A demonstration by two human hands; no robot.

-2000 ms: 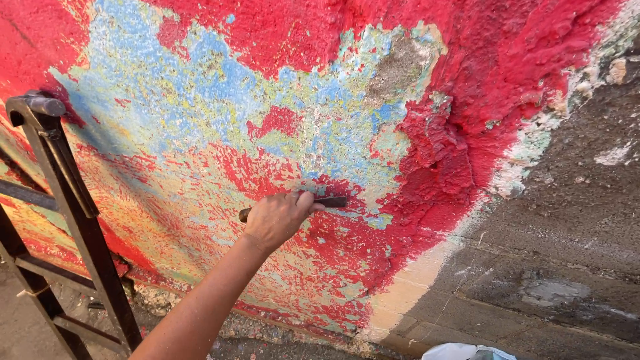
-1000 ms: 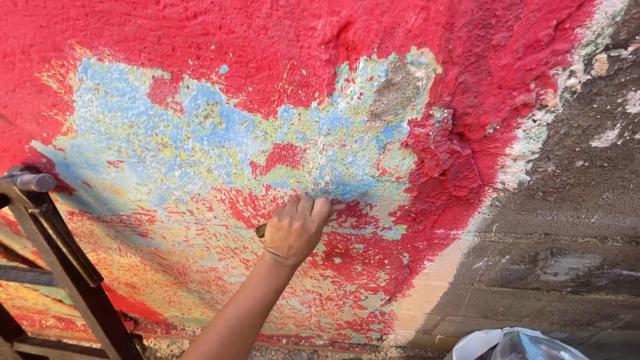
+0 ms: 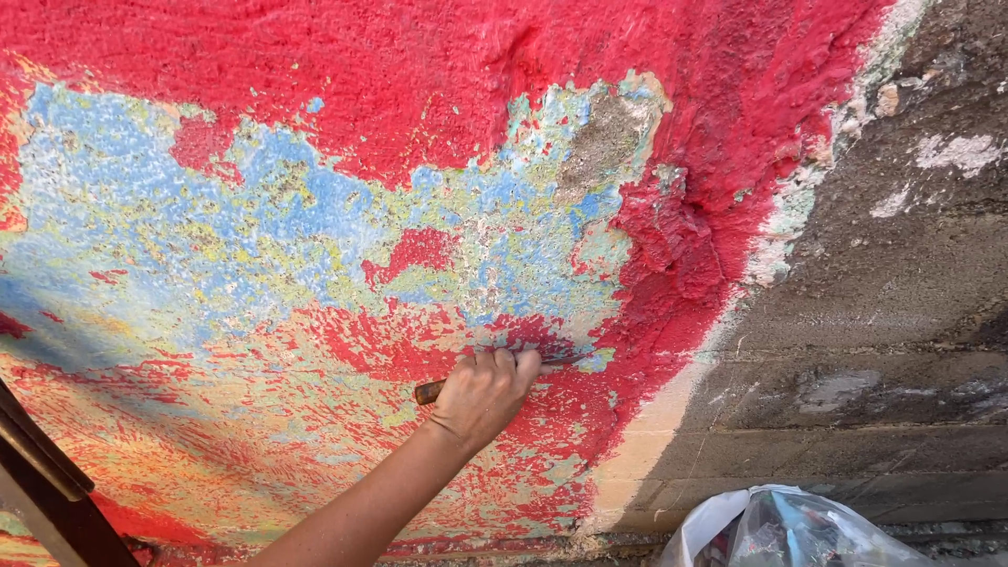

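My left hand [image 3: 484, 390] is closed around a scraper with a worn brown handle [image 3: 429, 392], whose end sticks out on the left of the fist. Its thin dark blade [image 3: 563, 360] points right and lies against the painted wall, partly hidden by my fingers. Around the blade is red paint with rough edges. Above it spreads a patch of worn blue, yellow and pale green paint [image 3: 268, 213]. Left of and below my hand, the surface is streaked red, cream and green. My right hand is out of view.
Part of a dark ladder-like frame [image 3: 55, 496] stands at the lower left. An open clear plastic bag [image 3: 811, 528] with scraps inside sits at the lower right. Bare grey-brown block wall [image 3: 890, 299] borders the red paint, with a lumpy ridge [image 3: 677, 228] nearby.
The view has shifted, so less of the dark frame and more of the plastic bag shows. My left hand keeps hold of the scraper against the wall.
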